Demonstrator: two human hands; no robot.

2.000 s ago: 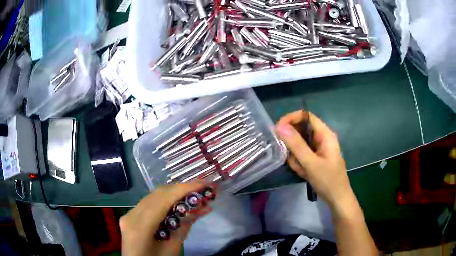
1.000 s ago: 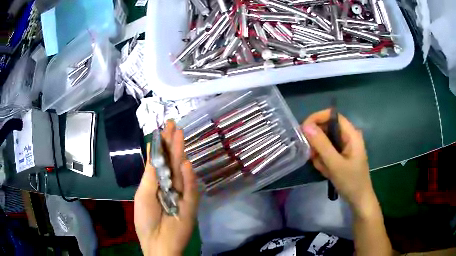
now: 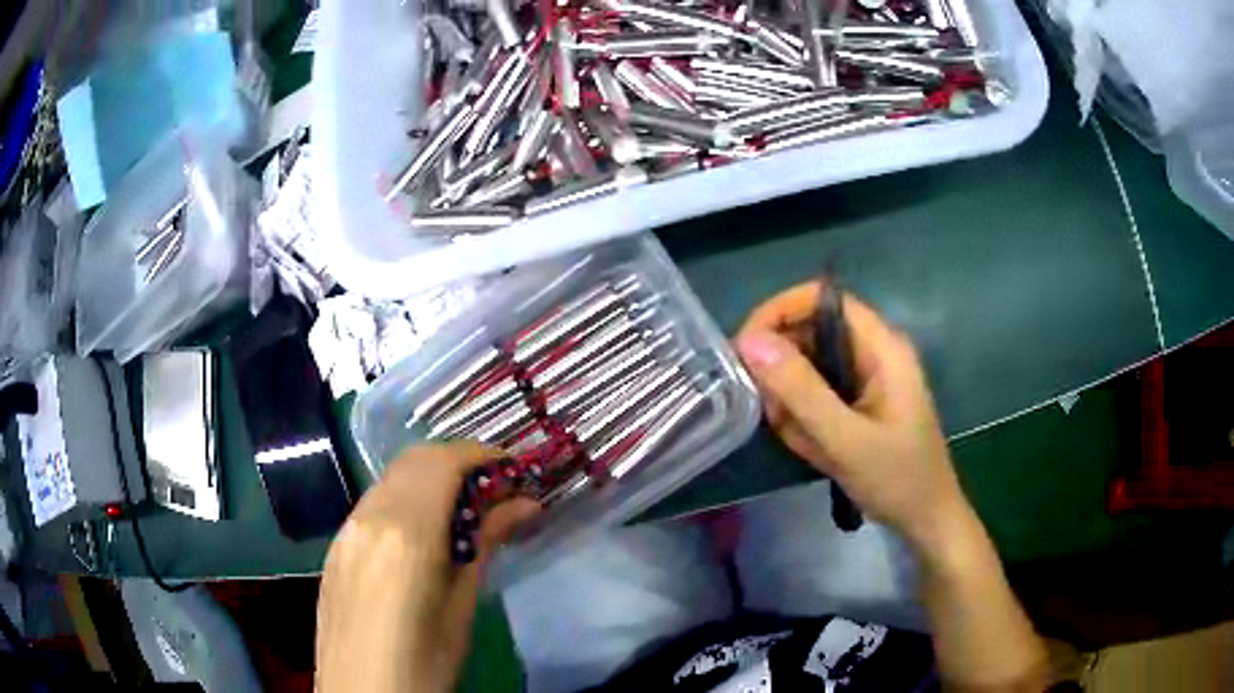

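Note:
A clear packing box holds silver metal tubes in two slanted rows, with red wires between the rows. My left hand is over the box's lower left corner, closed on a bunch of tubes whose dark ends and red wires face the box; the rest of the bunch is hidden by the hand. My right hand is at the box's right edge and holds a dark slim tool, perhaps tweezers, with its tip pointing up and away.
A large white bin heaped with jumbled tubes stands behind the box. At left are crumpled paper slips, a black phone, a silver flat device, a grey-white box and a clear parts box. Plastic bags lie upper right.
My left hand was opened with the bunch lying across it; it has now closed around the bunch, with the wired ends over the packing box. My right hand keeps the tool at the box's edge.

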